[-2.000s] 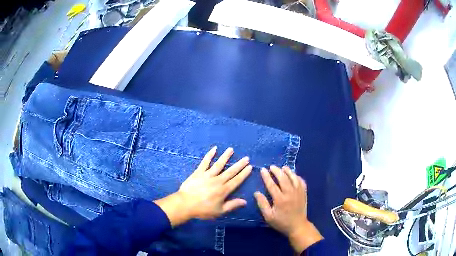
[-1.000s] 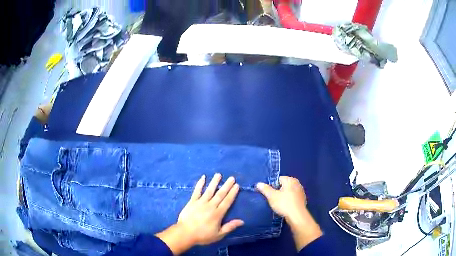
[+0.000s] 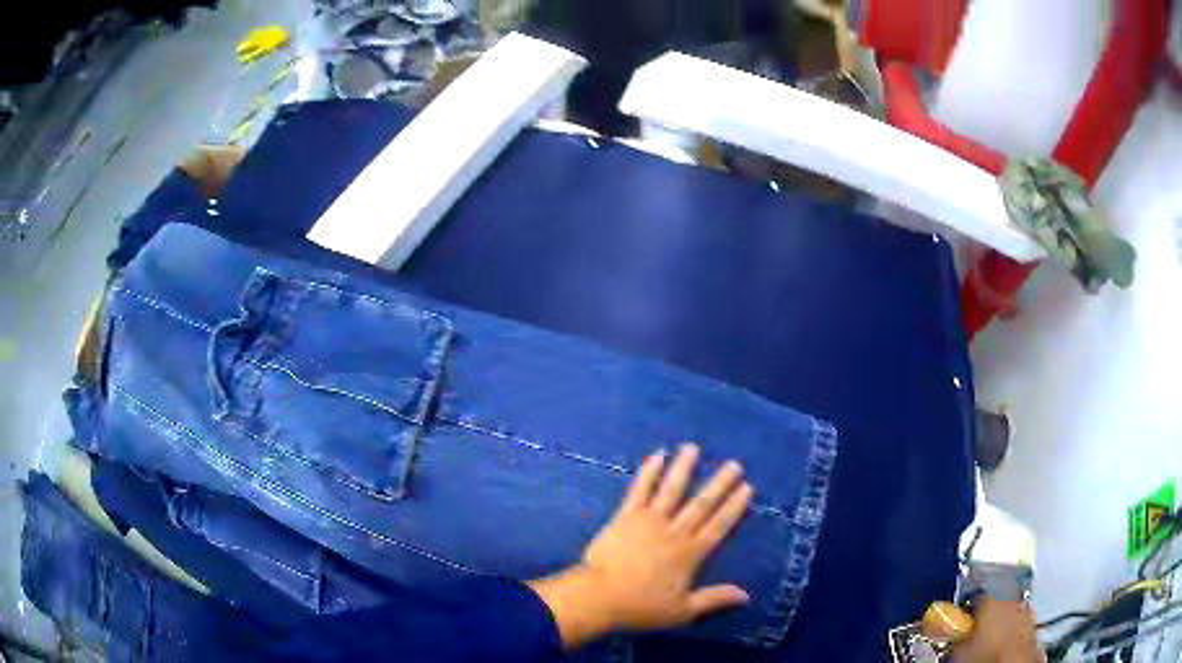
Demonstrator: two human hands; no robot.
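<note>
Blue denim cargo jeans lie across the navy padded table, one leg spread flat with its hem at the right and a cargo pocket at the left. My left hand presses flat on the leg near the hem, fingers spread. My right hand, blurred and partly cut off by the bottom edge, is around the tan handle of the steam iron at the lower right. Most of the iron is hidden or out of the picture.
Two long white arms stand over the table's far edge. A grey-green cloth hangs on the right one. Red pipes are behind. More denim lies at the lower left. Hoses and cables are at the right.
My right hand has left the leg's hem and moved right onto the iron. My left hand has stayed on the leg, now nearer the hem. The view has tilted.
</note>
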